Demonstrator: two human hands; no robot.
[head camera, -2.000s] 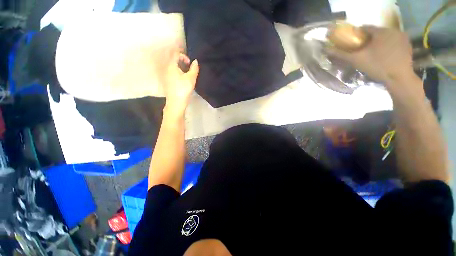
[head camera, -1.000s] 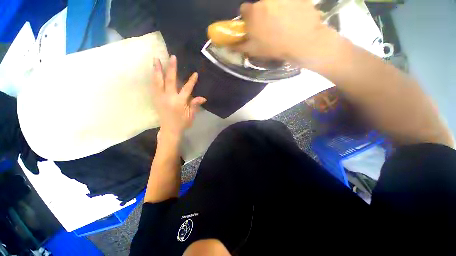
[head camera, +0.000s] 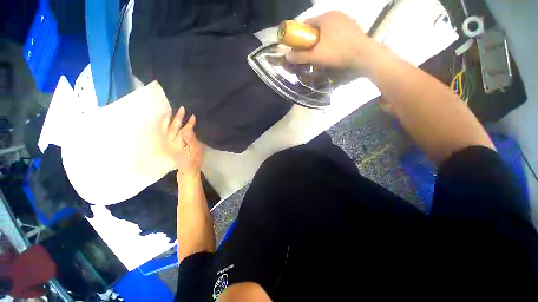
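Note:
A black garment piece lies draped over the white padded arm, whose rounded end shows at the left. My right hand grips the orange-brown handle of the steam iron. The iron's silver pointed plate faces left at the garment's right edge; whether it touches the cloth I cannot tell. My left hand is on the padded arm beside the garment's left edge, fingers apart, holding nothing visible.
Dark cloth lies under the padded arm on the white table cover. A white ring-shaped roll, a grey metal box and yellow-green loops are at the right. A blue crate is at upper left.
The view has shifted and turned. The iron has moved from the right onto the garment, then to its right edge. My left hand's fingers have opened from a curled pose.

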